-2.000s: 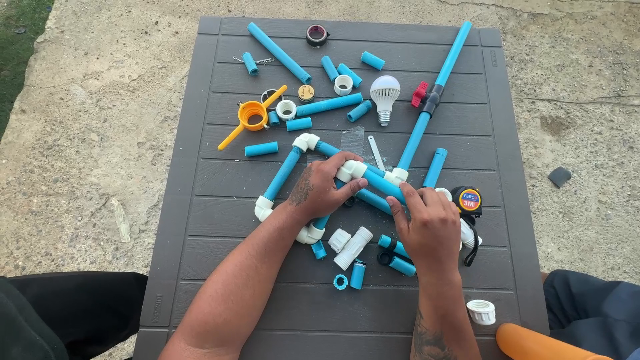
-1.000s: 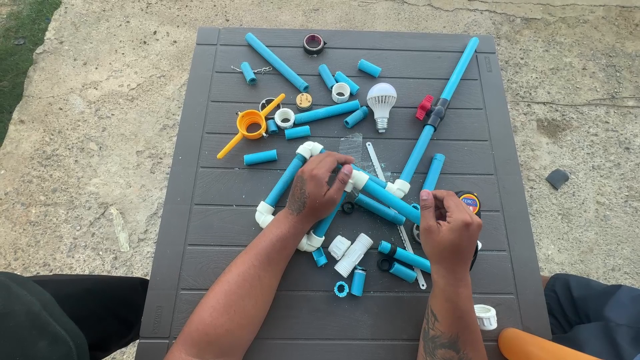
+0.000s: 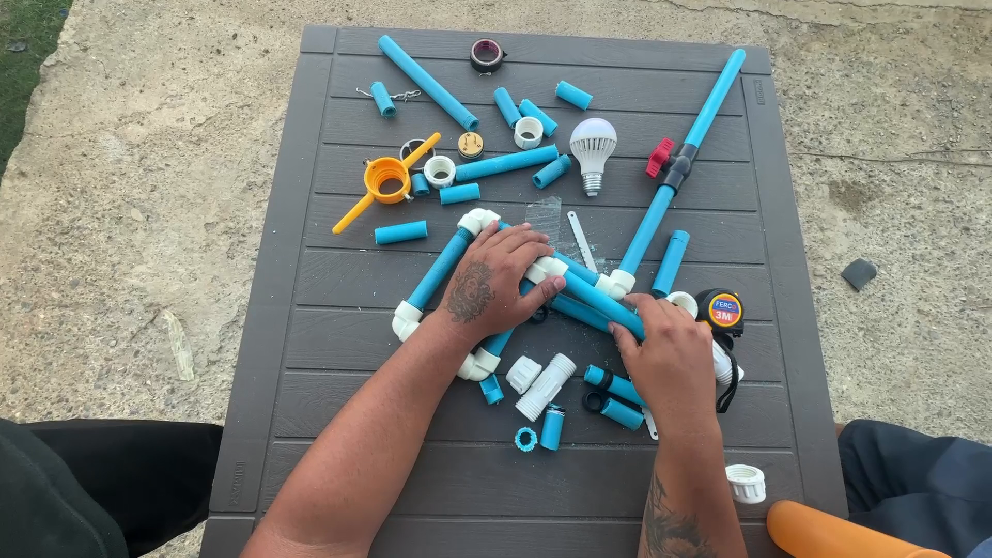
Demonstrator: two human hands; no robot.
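A frame of blue PVC pipes [image 3: 438,269] joined by white elbow fittings [image 3: 406,320] lies mid-table. My left hand [image 3: 504,279] is closed over its upper side, beside the white elbow [image 3: 546,268] where a blue pipe [image 3: 597,298] starts. My right hand [image 3: 670,349] grips the lower right end of that pipe between thumb and fingers. Just above my right hand, a white elbow [image 3: 616,284] joins a long blue pipe [image 3: 709,108] with a black valve and red handle [image 3: 659,157]. A black and yellow tape measure [image 3: 721,310] lies right of my right hand, partly over a white fitting.
On the brown table [image 3: 372,480] lie an orange two-handled tool [image 3: 386,180], an LED bulb [image 3: 594,151], a roll of black tape [image 3: 487,56], short blue pipe pieces [image 3: 401,232], a white threaded fitting [image 3: 546,386] and a white nut [image 3: 745,483]. An orange pipe [image 3: 837,535] crosses the lower right corner.
My right hand was raised off the pipe to the right a second ago; now it is back on the pipe's end. My left hand has stayed on the frame.
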